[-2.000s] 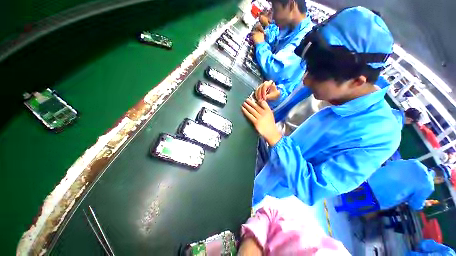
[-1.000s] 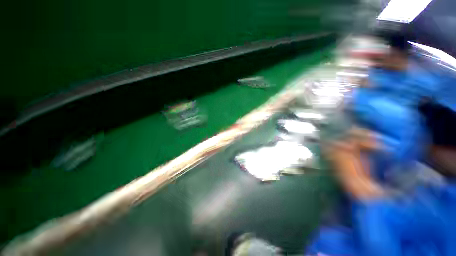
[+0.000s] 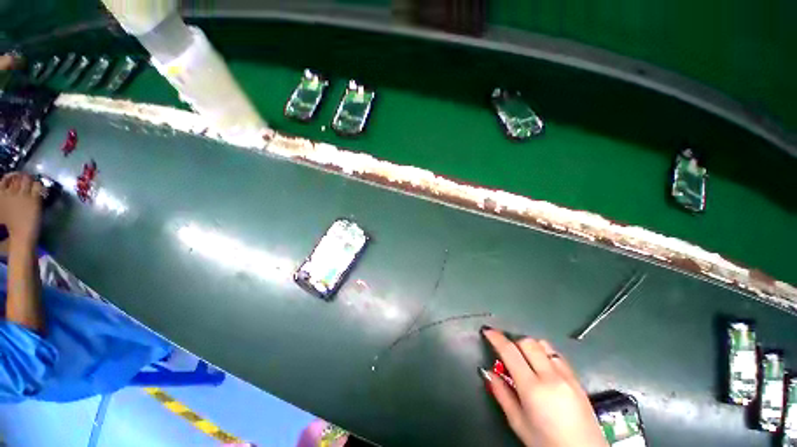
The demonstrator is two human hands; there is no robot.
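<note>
My right hand [image 3: 544,395] reaches in from the bottom edge, over the dark green bench. A small red part [image 3: 501,370] shows between its thumb and fingers and looks held there. The index fingertip is close to the end of a thin black curved cable [image 3: 437,323]; touching or not is unclear. A second thin cable [image 3: 440,281] crosses it. A half-assembled phone unit [image 3: 620,421] lies beside the hand, partly hidden and cut off. A pale-faced unit [image 3: 334,257] lies mid-bench. At the bottom edge, a pinkish shape beside a green-yellow piece [image 3: 332,434] is cut off; whether it is my left hand is unclear.
Tweezers [image 3: 609,306] lie right of my hand. Several units [image 3: 742,362] stand at the right edge. Beyond the worn ledge [image 3: 489,202], units lie on the green belt [image 3: 419,131]. A white-wrapped post [image 3: 205,79] rises at the ledge. A neighbour's hand [image 3: 21,205] and red parts [image 3: 86,181] are at left.
The view has swung left along the bench. The blue-smocked people and the row of units ahead have left view. My right hand, the thin cables and the white-wrapped post now show.
</note>
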